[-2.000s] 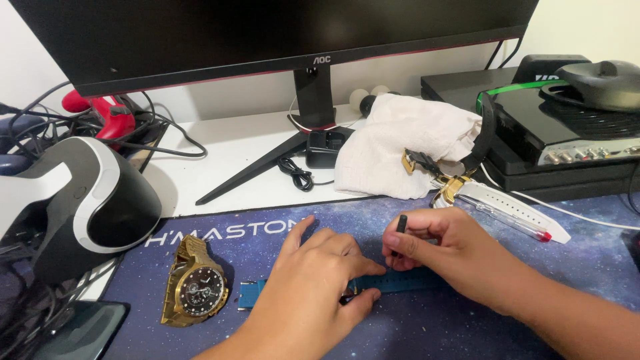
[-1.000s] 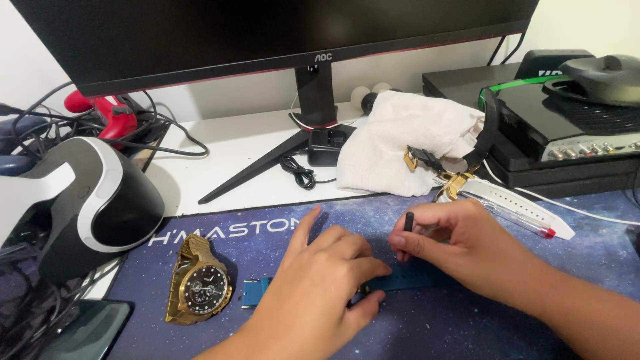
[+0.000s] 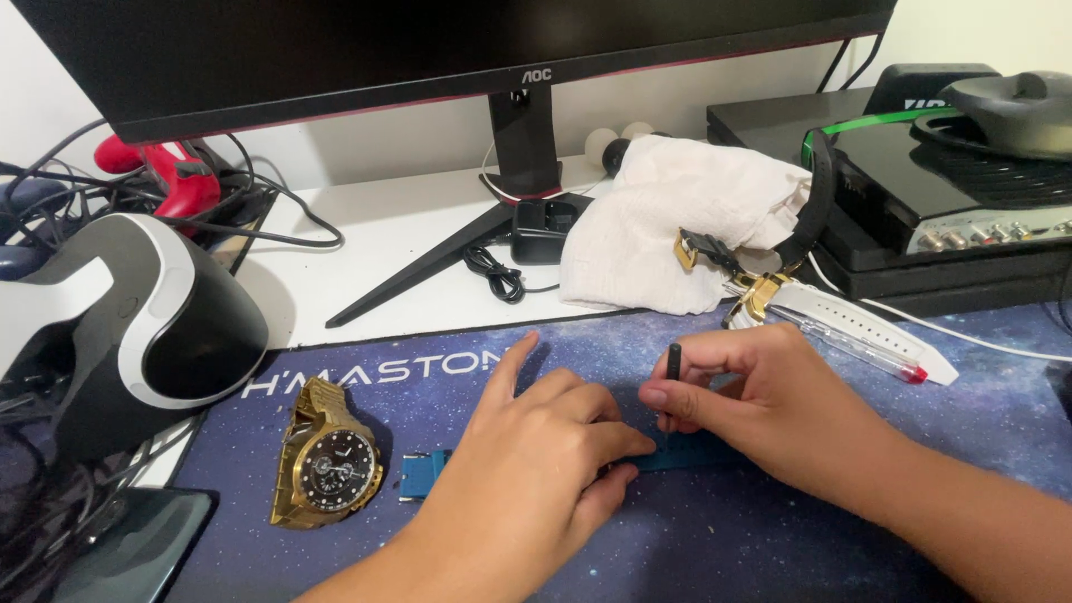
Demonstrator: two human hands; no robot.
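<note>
My left hand (image 3: 536, 456) lies over a watch with a blue strap (image 3: 423, 476), its thumb and forefinger pressing on it; the hand hides the watch's middle. In my right hand (image 3: 745, 398) a small tool with a black handle (image 3: 674, 362), perhaps a small screwdriver, stands upright between thumb and fingers. Its thin tip points down at the blue strap beside my left fingertips, and the exact contact is hard to see. Left of my left hand, a gold metal watch with a black dial (image 3: 335, 469) rests on the dark blue desk mat (image 3: 720, 536).
Behind my hands are a white cloth (image 3: 670, 218), a gold watch with a white strap (image 3: 871, 322), a clear pen with a red end (image 3: 854, 343) and a black charger (image 3: 540, 230). A monitor (image 3: 502, 50) stands at the back, a headset (image 3: 176, 310) and phone (image 3: 126, 544) at left, black boxes (image 3: 921, 184) at right.
</note>
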